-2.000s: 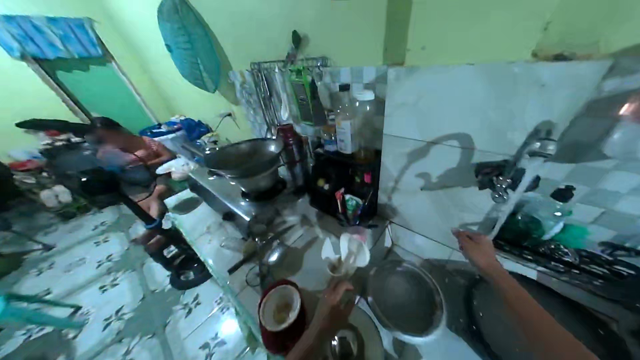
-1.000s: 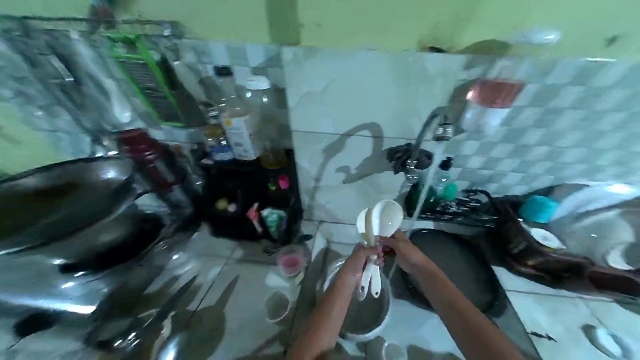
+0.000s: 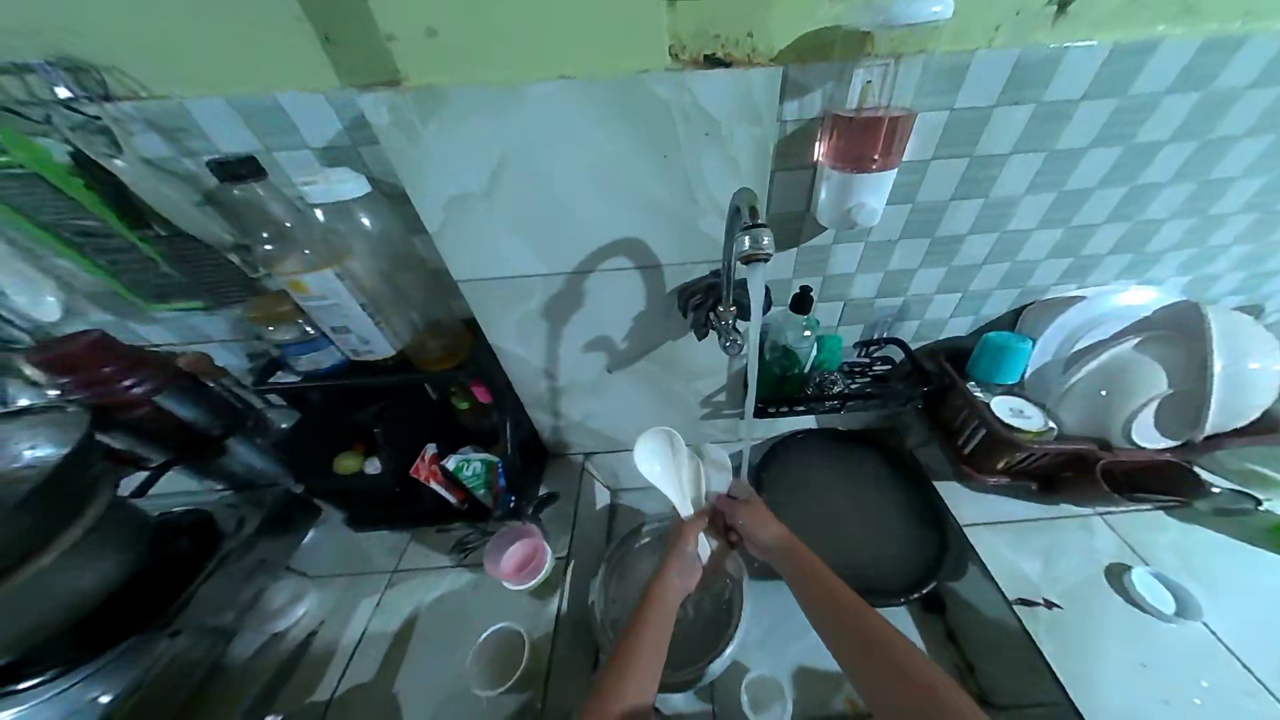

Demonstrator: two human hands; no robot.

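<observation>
Over a round metal basin (image 3: 655, 640) in the sink, my left hand (image 3: 688, 560) grips several white serving spoons (image 3: 665, 462), their bowls pointing up. My right hand (image 3: 745, 520) is closed against the same spoons, just beside the left. Water runs in a stream from the chrome faucet (image 3: 742, 240) and falls beside the right hand. A dark round pan (image 3: 850, 515) lies in the sink to the right of the basin. Which fingers hold each handle cannot be told.
A brown dish rack (image 3: 1010, 465) holds white bowls and plates at right. A green soap bottle (image 3: 790, 345) stands behind the pan. Left are a pink-filled cup (image 3: 518, 555), an empty cup (image 3: 498, 660), a black shelf (image 3: 520, 430) with bottles and a pot (image 3: 70, 550) on the stove.
The view has swung right, from the stove to the sink. Two seconds ago my hands were apart, the left near the white spoons; now both are together at them near the water.
</observation>
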